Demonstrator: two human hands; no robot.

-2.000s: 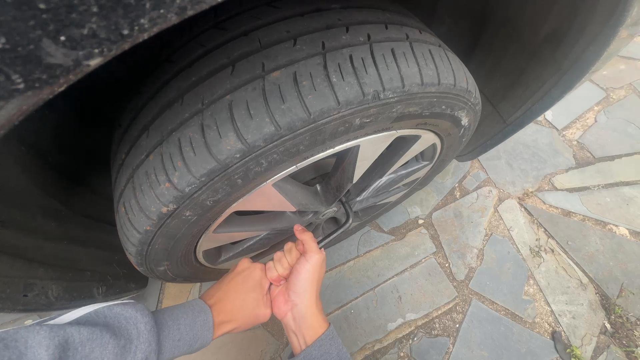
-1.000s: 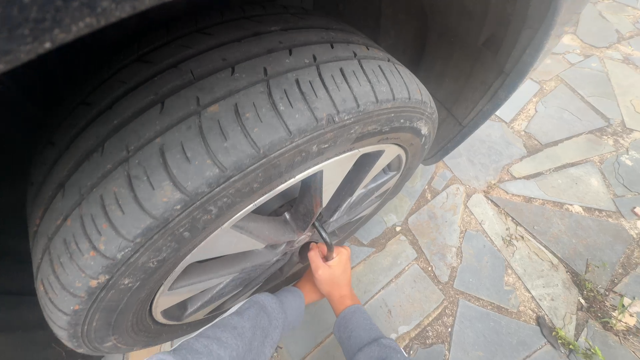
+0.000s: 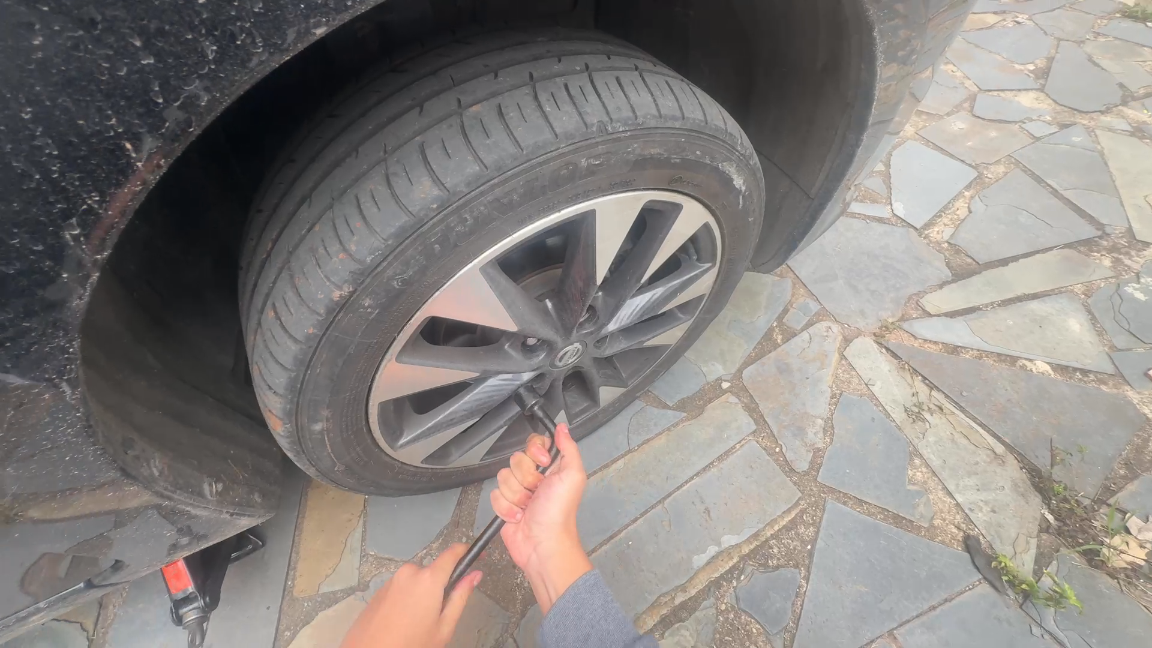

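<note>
A black L-shaped lug wrench [image 3: 489, 543] has its socket end at a lower lug nut position of the alloy wheel [image 3: 486, 360]. My right hand [image 3: 543, 504] is closed around the wrench near its bend, just below the wheel's hub. Lower down, my left hand [image 3: 409, 598] grips the handle near the bottom edge of the view. The black rubber tire [image 3: 504, 135] stands upright under the car's wheel arch. Whether the socket is seated on a nut cannot be made out.
The dark car body panel [image 3: 135, 99] overhangs the wheel at the upper left. A jack with a red part [image 3: 178, 578] shows beneath the sill at the lower left. Irregular stone paving [image 3: 864, 270] surrounds the tire, with small weeds [image 3: 1035, 583] at the lower right.
My hands were close together near the hub; now they are apart along the wrench, the left one lower on the handle. The handle now points down toward me. The view has shifted.
</note>
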